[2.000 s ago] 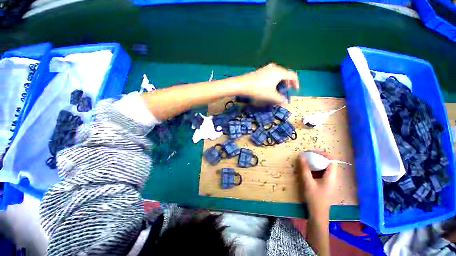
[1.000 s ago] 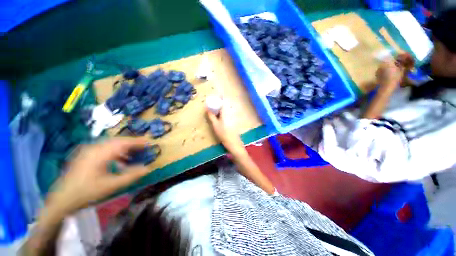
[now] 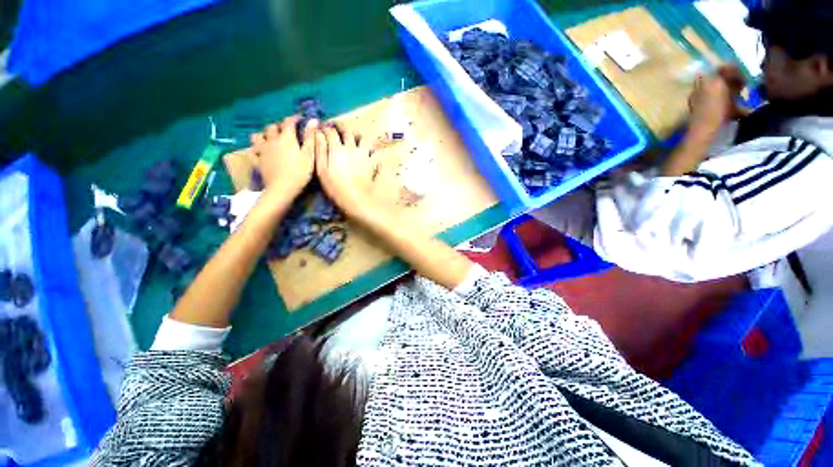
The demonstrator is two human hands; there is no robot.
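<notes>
My left hand [image 3: 285, 160] and my right hand [image 3: 340, 169] lie side by side, palms down, over the heap of plaid hair ties. They touch at the fingers. The palms hide whether they grip any ties. Some plaid hair ties [image 3: 324, 239] show below the hands on the tan board [image 3: 306, 278], and a few dark pieces show beyond the fingertips. No glue bottle shows in my right hand. A crumpled white cloth [image 3: 242, 208] lies at the board's left edge, partly behind my left forearm.
A blue bin [image 3: 585, 169] heaped with plaid pieces [image 3: 539, 100] stands right of the board. A yellow-green packet [image 3: 195, 182] and loose dark bands [image 3: 160, 205] lie left. A blue tray [image 3: 64, 274] is far left. Another person [image 3: 712, 201] works at a board [image 3: 639, 100] at right.
My left hand has moved up from the board's lower left onto the heap. My right hand has moved left to meet it and no longer shows the white bottle. The view has shifted slightly.
</notes>
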